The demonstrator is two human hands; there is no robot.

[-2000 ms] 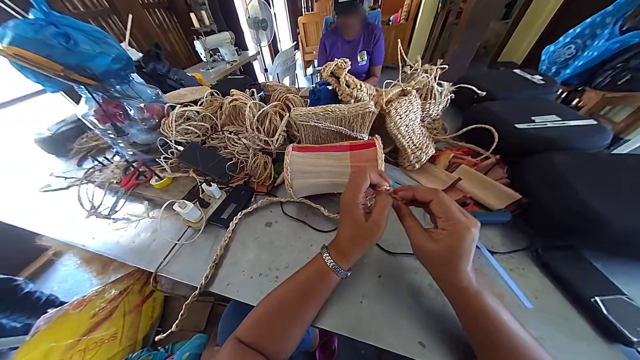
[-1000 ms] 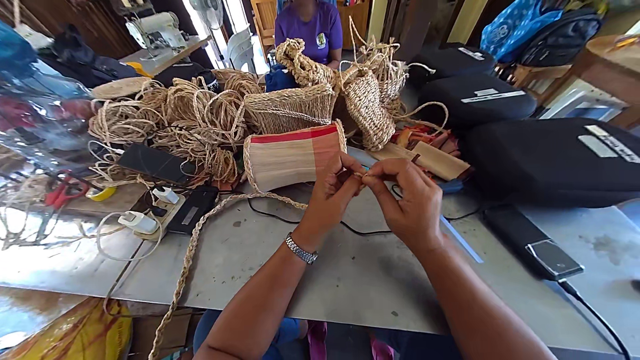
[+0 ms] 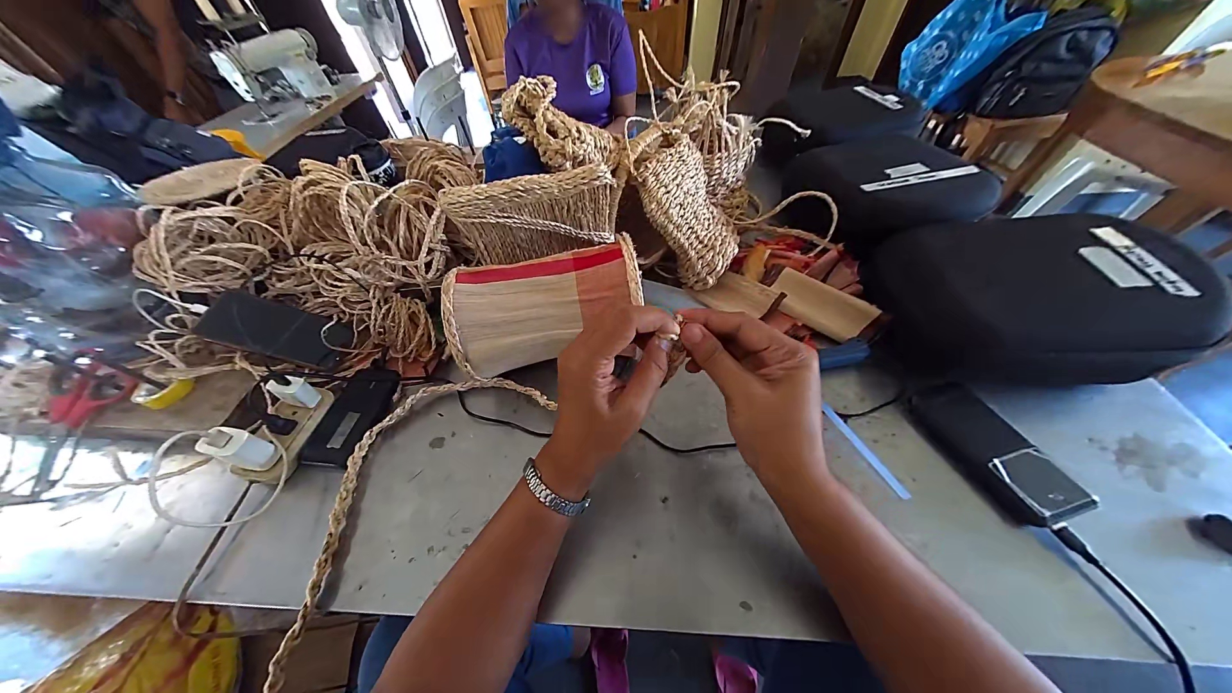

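Note:
My left hand and my right hand meet fingertip to fingertip near the middle of the view. Both pinch a small end of braided natural fiber, mostly hidden by the fingers. Just behind my left hand stands a pale woven panel with a red band and a braided edge. From its lower left corner a long fiber braid runs over the table and down past the front edge. Behind the panel are a woven fiber basket and a narrower woven fiber piece.
Coiled fiber cord is heaped at the back left, near a power strip with chargers and red-handled scissors. Black cases and a cabled black device stand right. A person in a purple shirt sits across the table.
The view has swung to the right since the oldest frame. My hands stay together at the fiber end, fingers slightly shifted.

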